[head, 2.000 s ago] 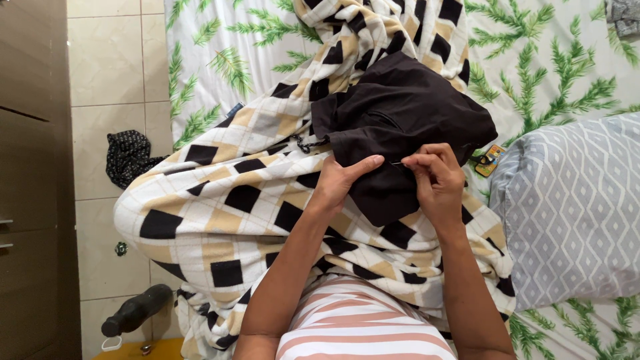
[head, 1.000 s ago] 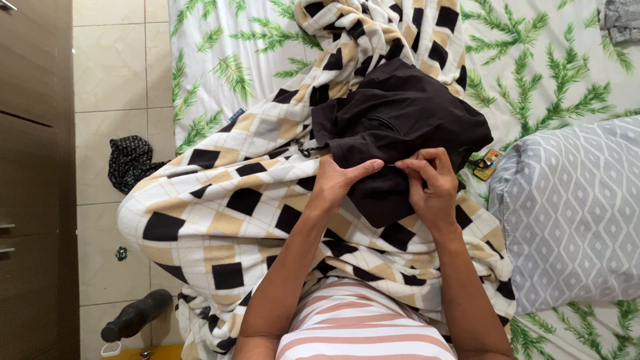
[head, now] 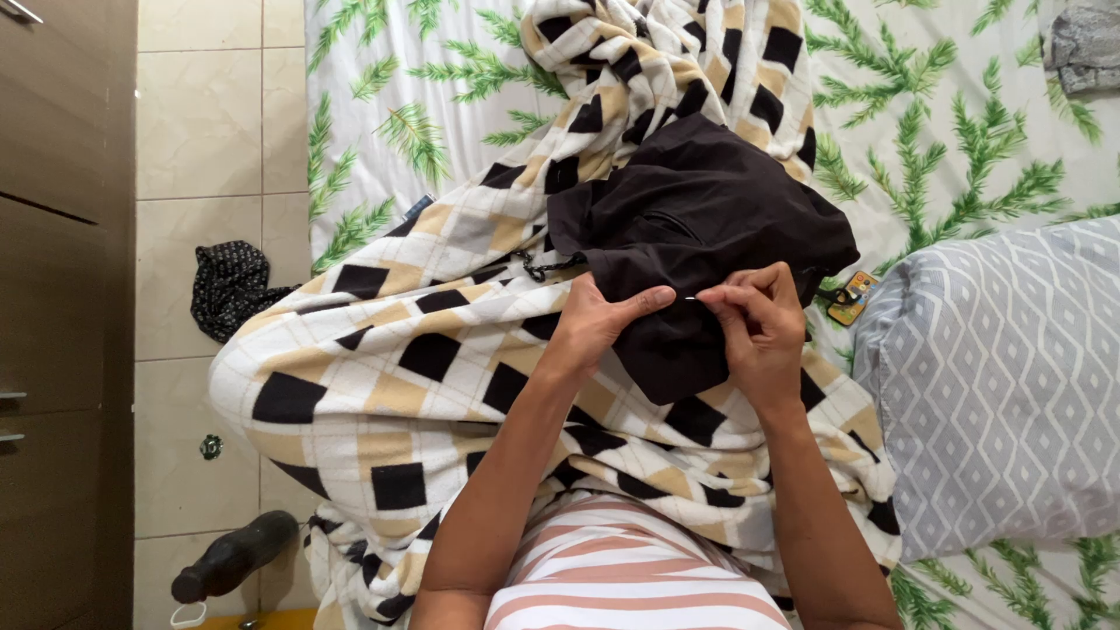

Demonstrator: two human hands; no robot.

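A dark fabric garment (head: 709, 210) lies bunched across my lap, on top of a checked fleece blanket (head: 350, 376). My left hand (head: 604, 319) grips the garment's near part, its thumb lying on top and the fingers hidden under the cloth. Between the thumb and fingertips of my right hand (head: 759, 324) is a thin, shiny needle (head: 691, 298), whose tip points towards my left thumb; most of it is hidden by the fingers. A dark cord (head: 547, 267) hangs out of the garment's left edge.
At the right is a grey patterned pillow (head: 1006, 376), with a small yellow card-like item (head: 853, 297) beside it. On the tiled floor at the left are a black patterned cloth (head: 227, 289) and a dark bottle (head: 236, 556). Brown cabinets (head: 52, 306) line the far left.
The needle shows between my hands two seconds ago, is hard to make out one second ago, and shows again now. My left hand has stayed in about the same place on the garment.
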